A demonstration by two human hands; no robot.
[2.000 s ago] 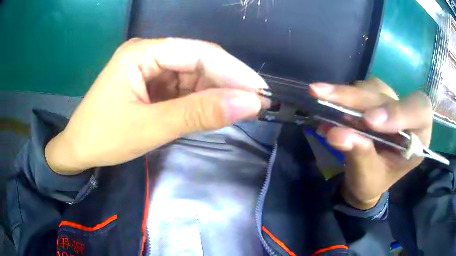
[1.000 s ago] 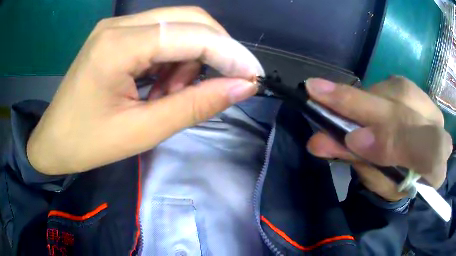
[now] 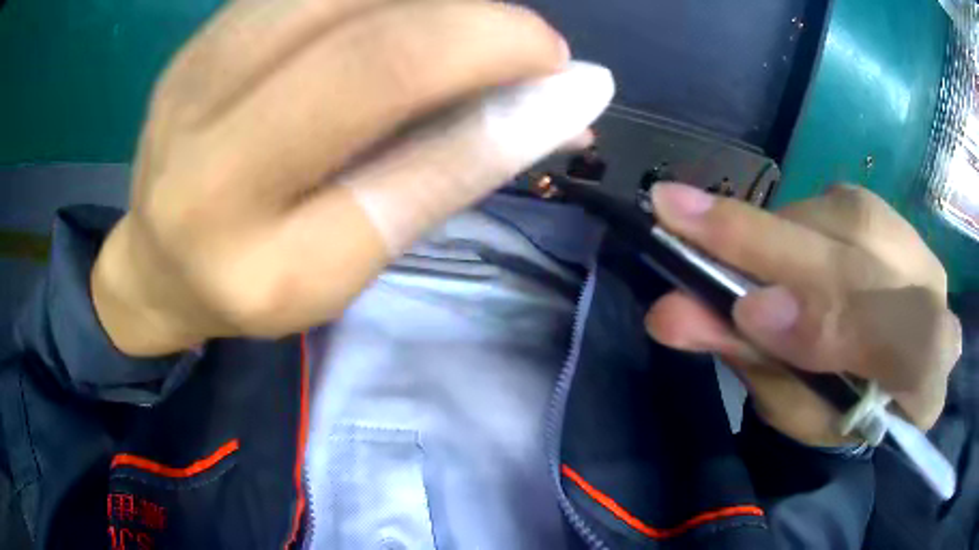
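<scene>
My right hand (image 3: 816,306) grips dark tweezers (image 3: 698,269) with a whitish band near their silver rear end. The tweezer tips point left and meet a tiny copper coil (image 3: 545,186) at the near edge of the dark fixture bar (image 3: 687,157). The bar lies across the near end of the black tray, with small dark seats along it. My left hand (image 3: 354,161) is blurred, over the bar's left part, and hides it. A white finger cot (image 3: 553,107) covers one finger. Whether the left fingers hold anything cannot be told.
The black work tray (image 3: 687,64) has small copper specks near its right rim. Green bench surface (image 3: 875,97) lies on both sides of it. Clear parts trays (image 3: 955,161) with pinkish rows stand at the right edge. The dark, orange-trimmed jacket is close below the bar.
My left finger and thumb have come away from the coil at the tweezer tips, and the hand has turned over. The tweezers moved from over the bar's middle to its near edge; the bar now lies flat.
</scene>
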